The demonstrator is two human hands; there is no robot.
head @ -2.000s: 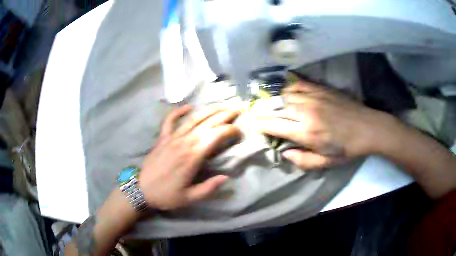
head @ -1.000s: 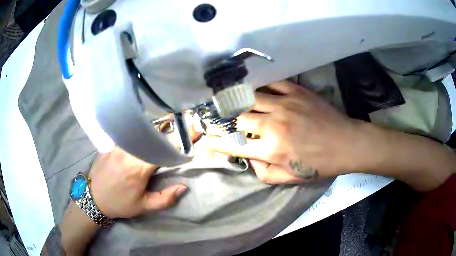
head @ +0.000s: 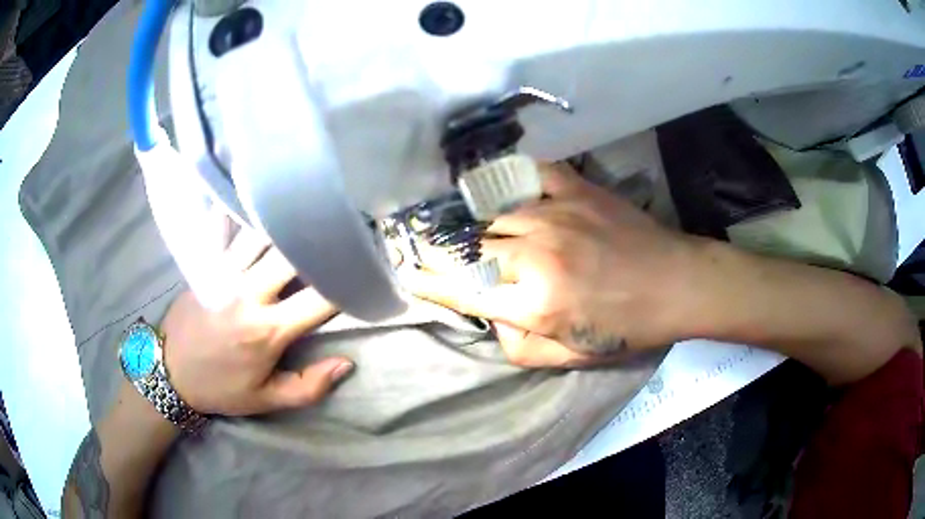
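The grey-beige fabric panel (head: 406,436) spreads over the table under both hands, with folds near the needle area. My left hand (head: 238,350) lies on the cloth left of the machine head, fingers spread, fingertips partly behind the head and lamp. My right hand (head: 588,269) presses on the cloth right of the tension knobs (head: 502,184), fingers bent around a folded edge. The white sewing machine (head: 609,61) covers the top of the view. The presser foot and needle are hidden behind the head and fingers.
A dark brown panel (head: 715,172) and a pale beige piece (head: 822,218) lie right of my right hand, under the arm. The glowing lamp (head: 188,223) hangs on a blue tube left of the head. The white table (head: 700,390) shows ruler marks.
Since the earliest frame, the view has moved closer to the machine head. In the last second, my left fingers have come into view left of the head; the cloth has shifted slightly left.
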